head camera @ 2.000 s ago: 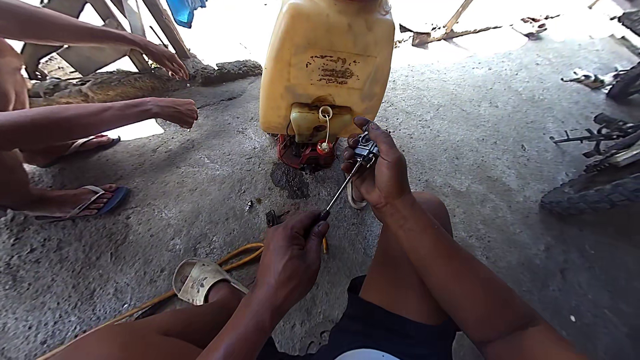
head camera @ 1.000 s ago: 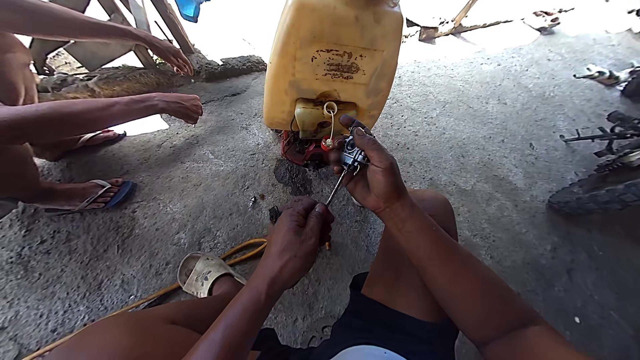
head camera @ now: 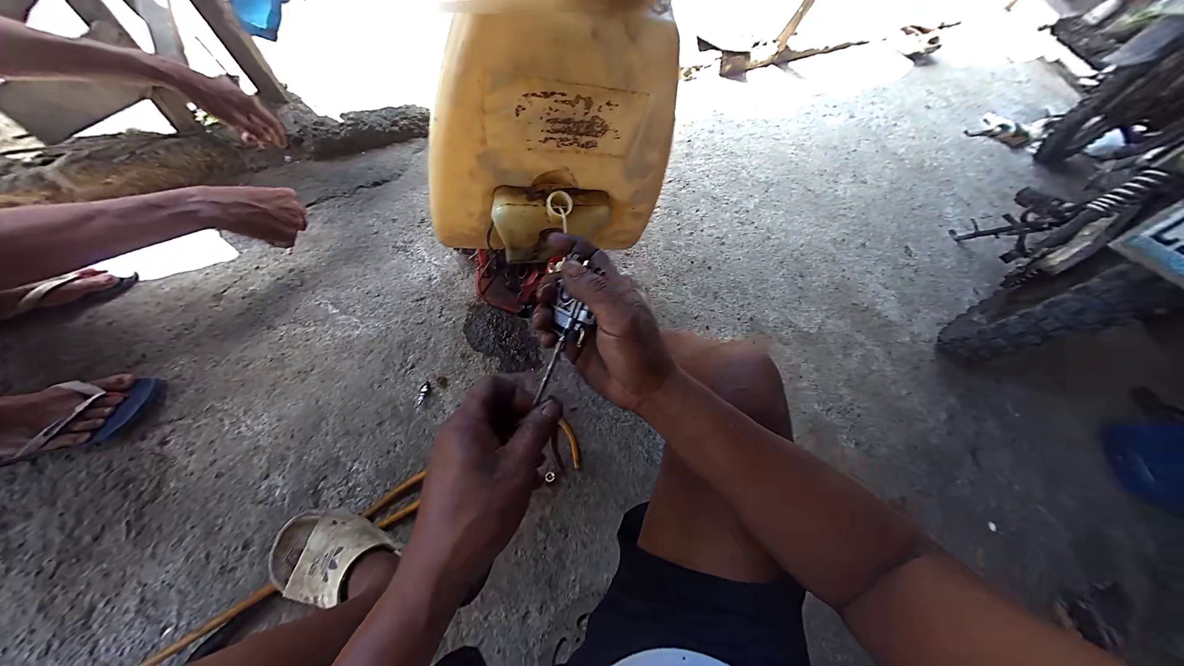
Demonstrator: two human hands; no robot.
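Observation:
My right hand (head camera: 615, 324) grips a small metal carburetor (head camera: 572, 310), its fingers curled round the body. From the lower left, my left hand (head camera: 486, 462) holds a screwdriver (head camera: 550, 368) with its handle hidden in the fist; the shaft slants up and its tip meets the carburetor's lower side. Just beyond stands a yellowed plastic tank (head camera: 555, 102) with a smaller plastic tank (head camera: 550, 220) set in its lower front. Red machine parts (head camera: 499, 282) show beneath it, partly hidden by my right hand.
Another person's two hands (head camera: 264, 215) reach in from the left, above sandalled feet. A yellow hose (head camera: 222, 612) runs on the concrete floor by my sandal (head camera: 324, 560). A small metal part (head camera: 423, 393) lies near a dark stain. Motorcycle wheels (head camera: 1045, 301) stand at the right.
My left hand has moved up closer to my right hand, and less of the screwdriver's shaft shows between them. The carburetor remains in my right hand.

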